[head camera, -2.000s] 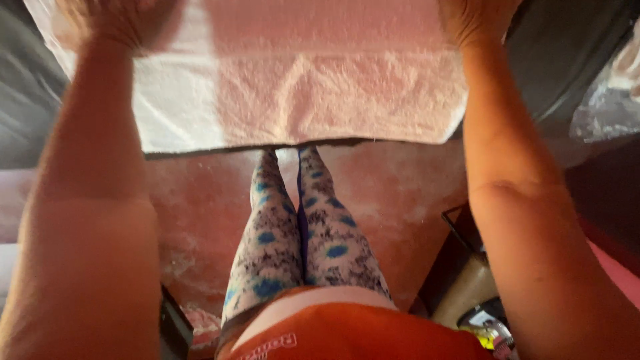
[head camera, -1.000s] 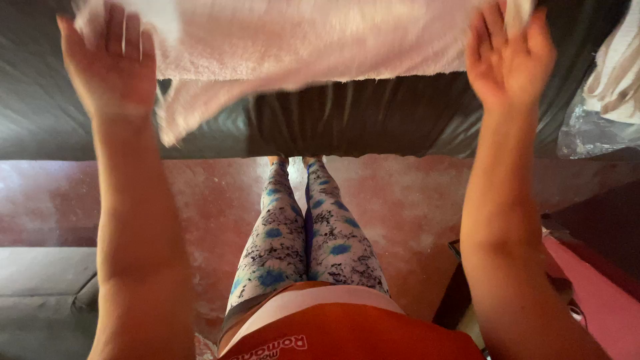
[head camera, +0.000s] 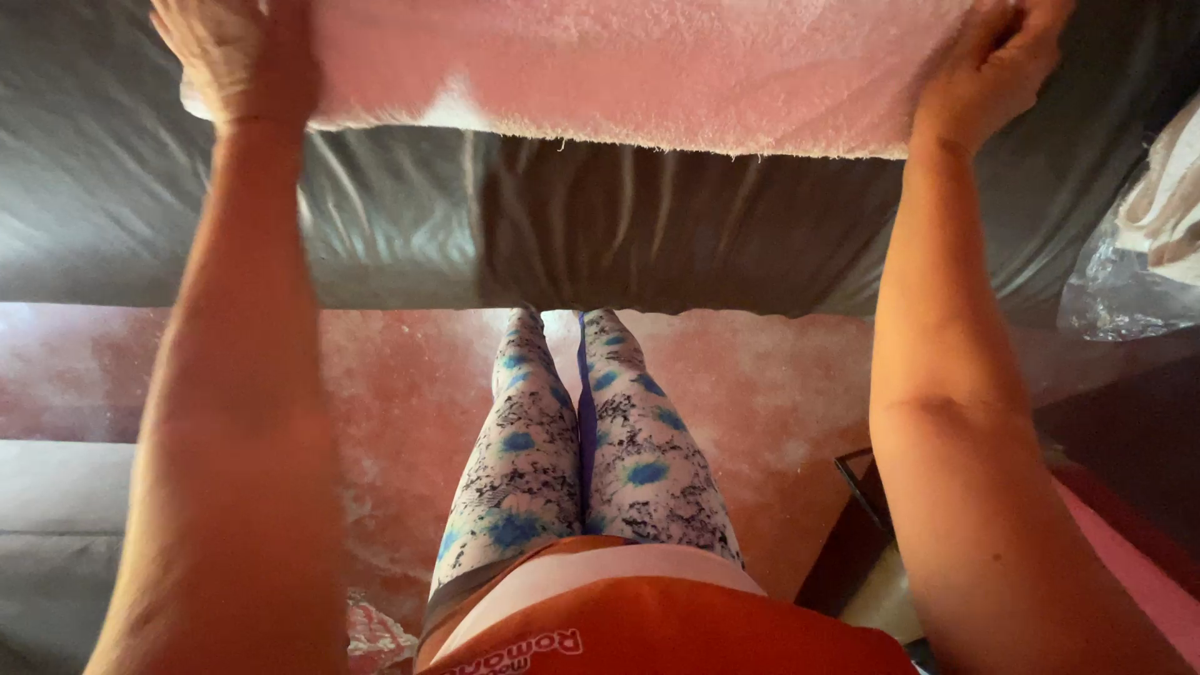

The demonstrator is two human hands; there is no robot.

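A pale pink, fluffy cloth, perhaps a towel [head camera: 609, 75], lies over the dark, shiny seat of what looks like a sofa [head camera: 581, 225]. Its frayed near edge runs between my two hands, and its far part is cut off by the top of the view. My left hand [head camera: 239, 56] is at the cloth's left end, blurred, with some fingers spread; whether it grips the cloth I cannot tell. At the right end, my right hand [head camera: 998, 70] has its fingers curled at the cloth's side edge. Its fingertips are partly hidden.
On the right of the seat lie a clear plastic bag [head camera: 1116, 281] and a striped cloth [head camera: 1167, 206]. A grey padded surface [head camera: 61, 506] is at the lower left. A dark-framed object [head camera: 862, 478] stands beside my right arm on the reddish floor [head camera: 759, 384].
The cloth's near edge, hanging over the seat's front two seconds ago, now lies farther back on the seat. A second ago both hands had fingers spread; the right hand's fingers are now curled.
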